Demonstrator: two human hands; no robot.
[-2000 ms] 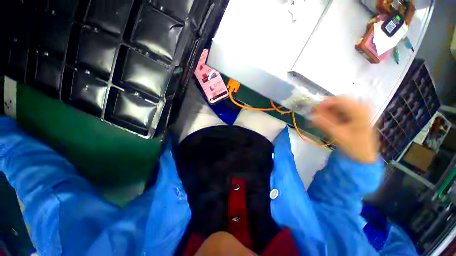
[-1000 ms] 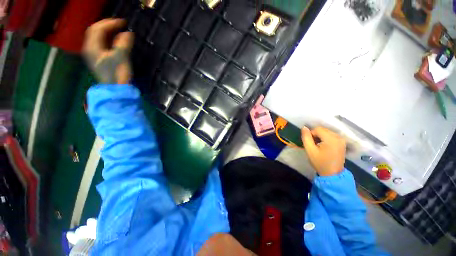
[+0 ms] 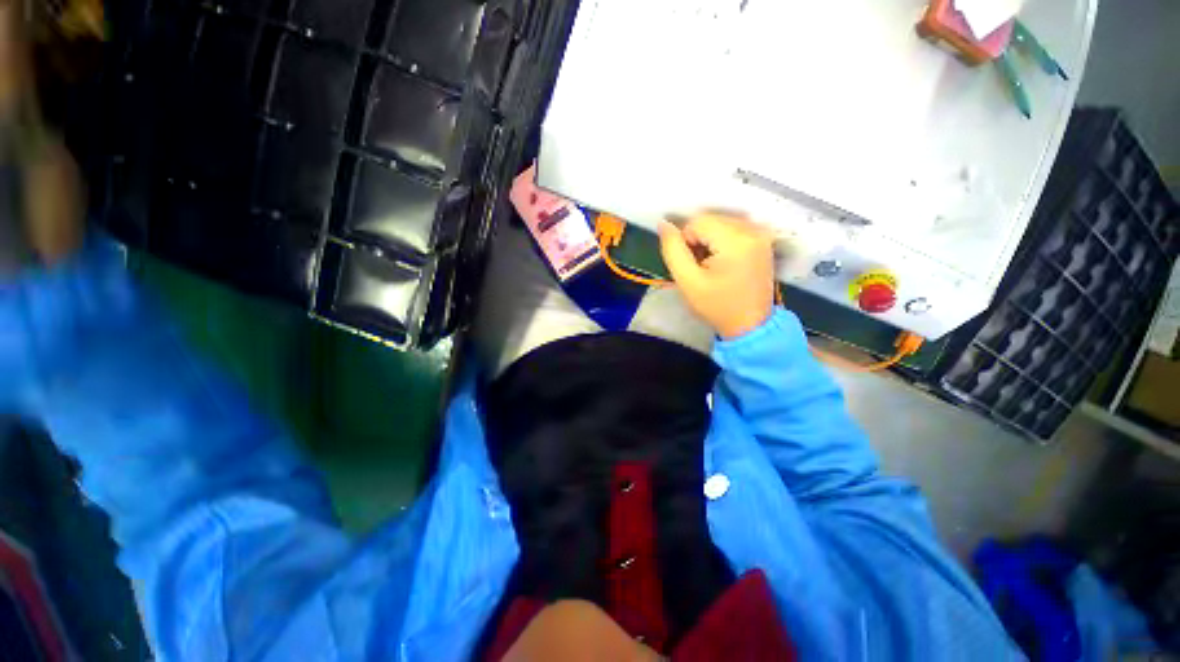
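My left hand is at the far left edge, strongly blurred and partly cut off, over the far left part of the black blister tray. Whether it holds anything cannot be told. My right hand is at the front edge of the white-topped machine, left of the red emergency stop button. Its fingers are curled, and the thumb points to the left. No part shows in it, but its palm side is hidden. The visible tray pockets near the machine hold no part.
A pink card lies at the machine's near left corner. Orange cables loop along its front. A pink-and-brown holder with green tools is on the far side. Another black tray stands at the right.
The view has swung left and right between frames. My left hand is now nearer the left picture edge and more blurred. My right hand remains at the machine's front edge, farther from the stop button's left side.
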